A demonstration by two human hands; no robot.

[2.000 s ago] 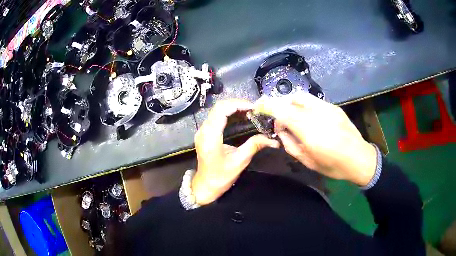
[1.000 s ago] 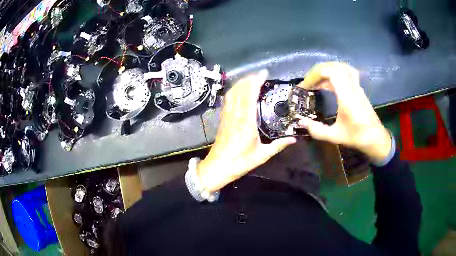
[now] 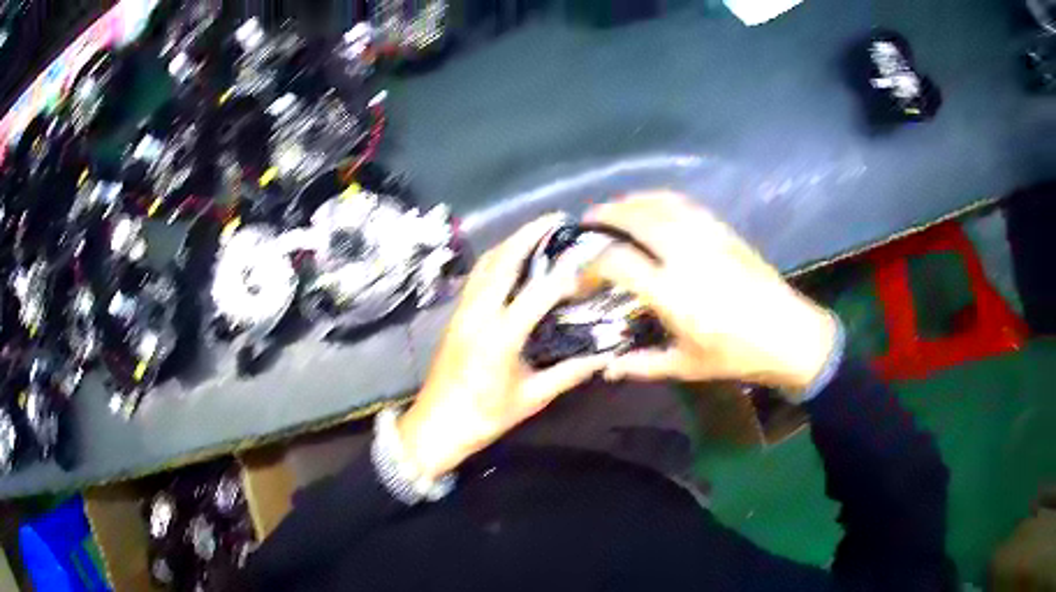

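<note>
A round black housing with a silvery module in or on it is held between both hands at the bench's front edge. My left hand grips its left side, with the thumb along the lower edge. My right hand grips the right side, with fingers over the top and the thumb below. A curved black rim part shows between the fingers. The fingers hide much of the unit and the frame is blurred, so how the module sits cannot be told.
Black housings with silvery inner parts crowd the bench's left. A black-and-silver unit lies at back right, near a white piece. Below the edge are a cardboard box of modules, a blue stool and a red stool.
The module was handled apart, then held over the housing by my right hand. Now both hands close around housing and module together. The camera view has shifted.
</note>
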